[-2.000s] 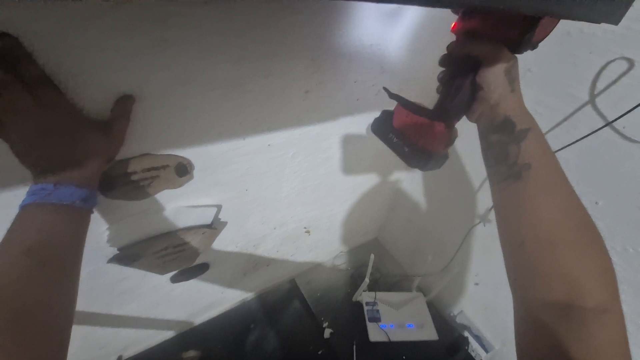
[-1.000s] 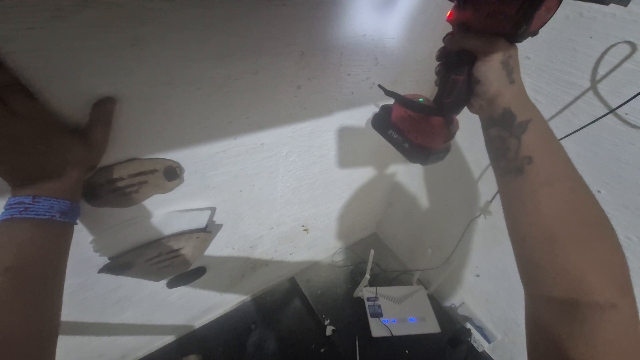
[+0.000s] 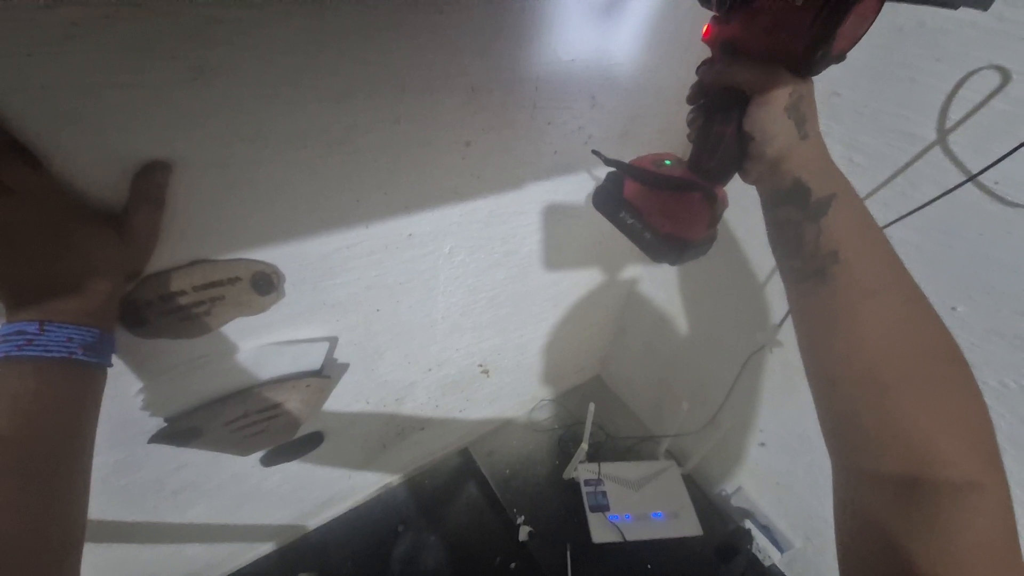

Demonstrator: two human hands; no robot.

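Observation:
My right hand (image 3: 740, 116) is wrapped around the black grip of a red and black cordless power tool (image 3: 668, 200) at the upper right. A red light shows on its body and a green one near the battery; its working end is cut off by the frame's top. My left hand (image 3: 76, 232) is at the far left with the thumb spread, seemingly flat against the white wall (image 3: 448, 288); most of its fingers lie in shadow or out of frame. Just beside that wrist is a wooden oval piece with dark marks (image 3: 204, 298).
A pointed wooden piece (image 3: 252, 416) is at lower left. Below, a white router (image 3: 644, 502) with antennas and blue lights stands on a dark surface (image 3: 416, 528). A thin cable (image 3: 752, 364) runs along the right wall. A grey edge (image 3: 948, 3) crosses the top right.
The grey edge along the top has mostly passed out of view. The right hand keeps its hold on the power tool, and the left hand sits slightly farther left in the view.

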